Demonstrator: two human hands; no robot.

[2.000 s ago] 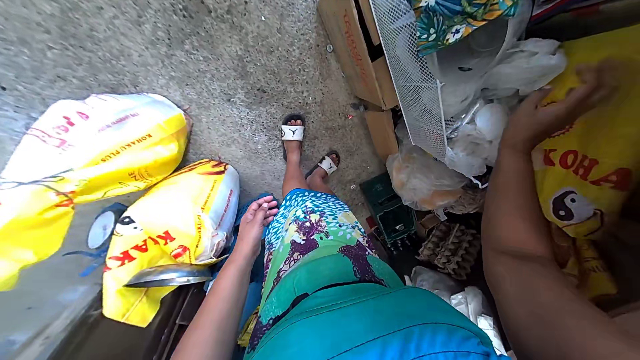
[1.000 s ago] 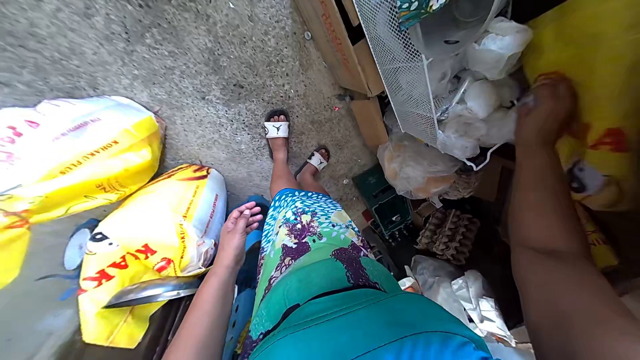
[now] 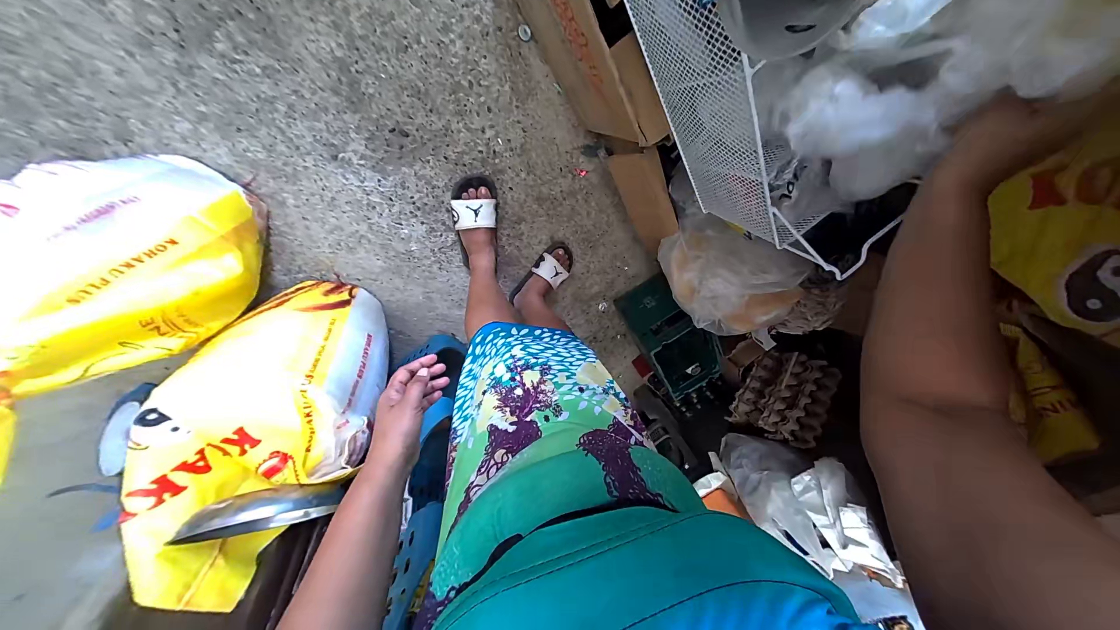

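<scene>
My left hand (image 3: 409, 404) hangs with its fingers loosely apart and nothing in it, near a blue plastic clog (image 3: 442, 363) and a yellow and white printed sack (image 3: 254, 394). A metal bowl or lid (image 3: 258, 512) rests against that sack. On the right, my right hand (image 3: 1019, 131) reaches in among crumpled clear plastic bags (image 3: 857, 122); its fingers are hidden, so its hold cannot be told. These bags lie in and over a white wire mesh basket (image 3: 709, 114). Beside my right forearm is a yellow sack (image 3: 1050, 254) with a round black and white mark.
Another yellow and white sack (image 3: 131, 262) lies at the left. Cardboard boxes (image 3: 582, 66) stand left of the basket. Below it are a tied plastic bag (image 3: 731, 271), a green plastic crate (image 3: 669, 337), stacked egg trays (image 3: 787, 398) and white plastic bags (image 3: 814, 499). Concrete floor (image 3: 350, 114) surrounds my sandalled feet.
My right hand has moved from over the yellow sack to the clear plastic bags, which now spread farther right. My left hand stays low beside the shorts.
</scene>
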